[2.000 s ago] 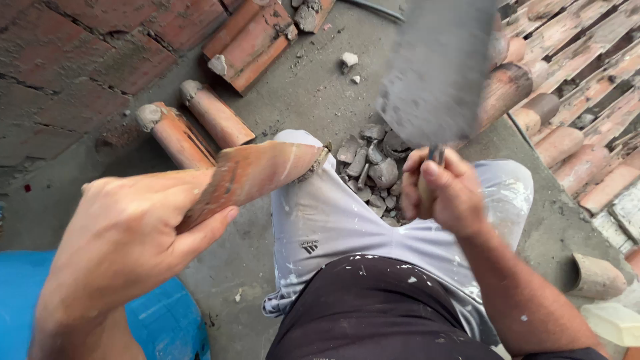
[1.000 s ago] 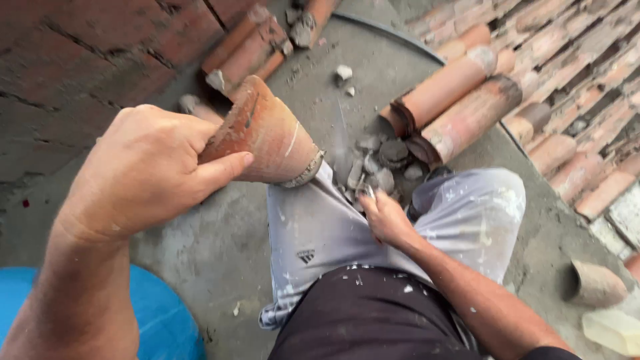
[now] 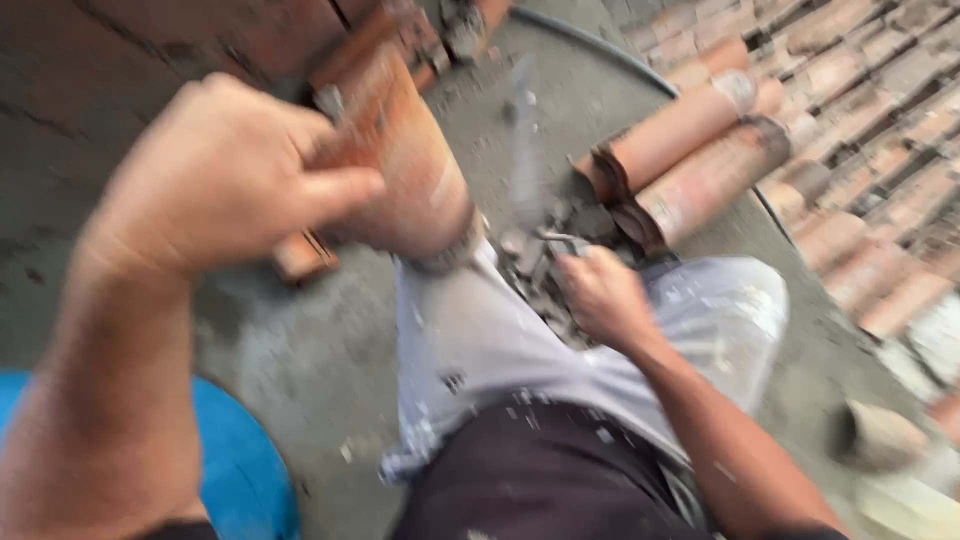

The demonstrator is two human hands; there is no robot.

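My left hand [image 3: 225, 180] grips one end of a curved clay roof tile [image 3: 420, 172], its other end resting at the knee of my light trousers. My right hand [image 3: 607, 296] is closed on the handle of a trowel [image 3: 529, 150], whose blade is blurred and seen nearly edge-on, pointing away from me. Grey mortar rubble [image 3: 540, 277] lies between my legs, just beside the right hand. The fingertips of the left hand are hidden behind the tile.
Stacked clay roof tiles [image 3: 690, 142] lie beyond my right knee, with rows of roof tiles [image 3: 862, 150] further right. A grey hose [image 3: 592, 45] crosses the concrete. A brick wall [image 3: 150, 45] rises at upper left, a blue container [image 3: 240, 465] stands lower left, and a tile piece [image 3: 885, 435] lies lower right.
The trowel blade was raised and broadside two seconds ago; my right hand has lowered it beside the rubble. My left hand has turned the tile so that its curved outer face shows.
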